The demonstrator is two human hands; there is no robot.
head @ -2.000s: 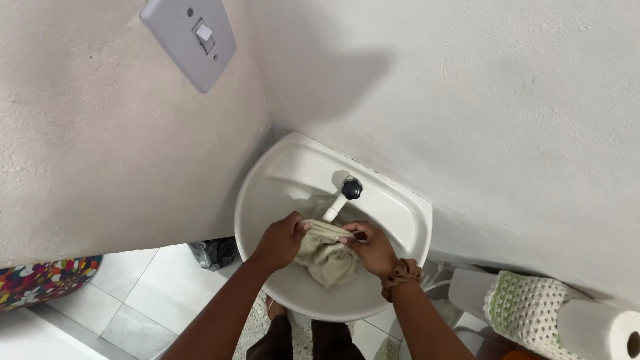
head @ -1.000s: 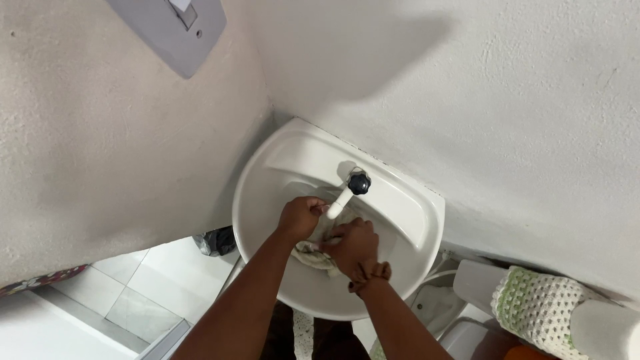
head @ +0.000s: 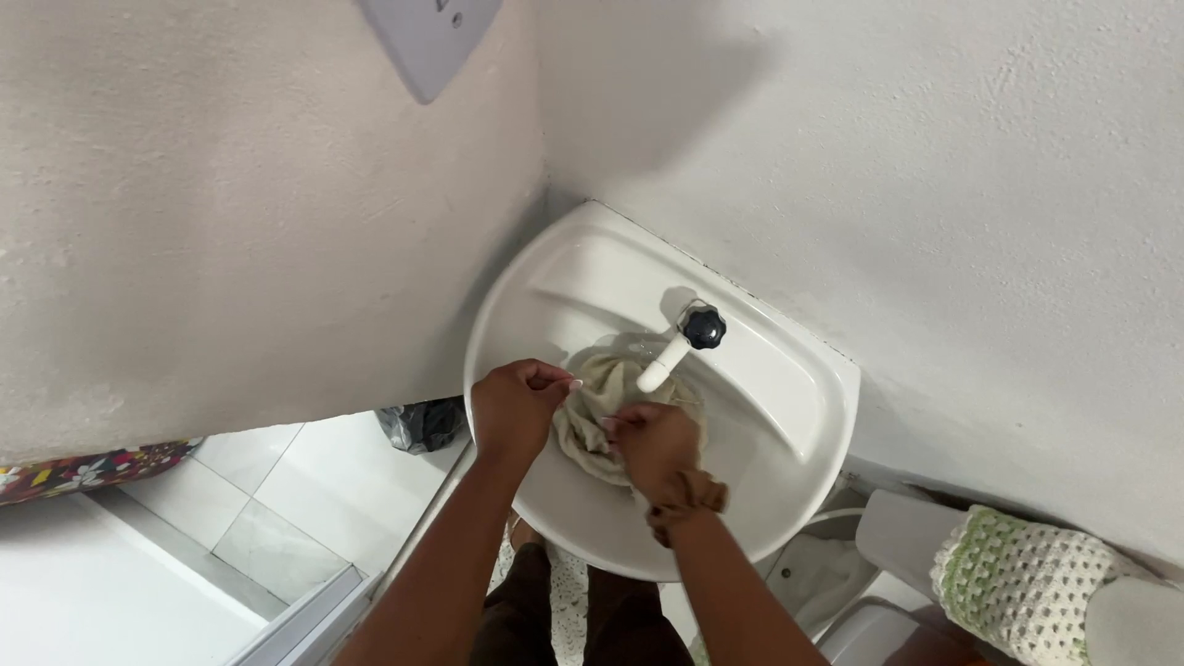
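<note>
A wet, pale beige cloth lies bunched in the bowl of a white washbasin. My left hand is at the cloth's left edge, thumb and forefinger pinched together; whether fabric is between them cannot be told. My right hand, with a brown scrunchie on the wrist, is over the cloth's right part, fingers curled; its grip on the fabric is unclear. Just above the cloth is the white spout of a tap with a black knob.
Walls meet behind the basin, with a grey switch plate at upper left. A black plastic bag is on the floor at left. At lower right are a crocheted green-and-white cover and a bucket holding pale fabric.
Two seconds ago both hands held the cloth up below the spout; now it lies spread wider in the bowl. My left hand has moved from near the spout toward the basin's left side since one second ago.
</note>
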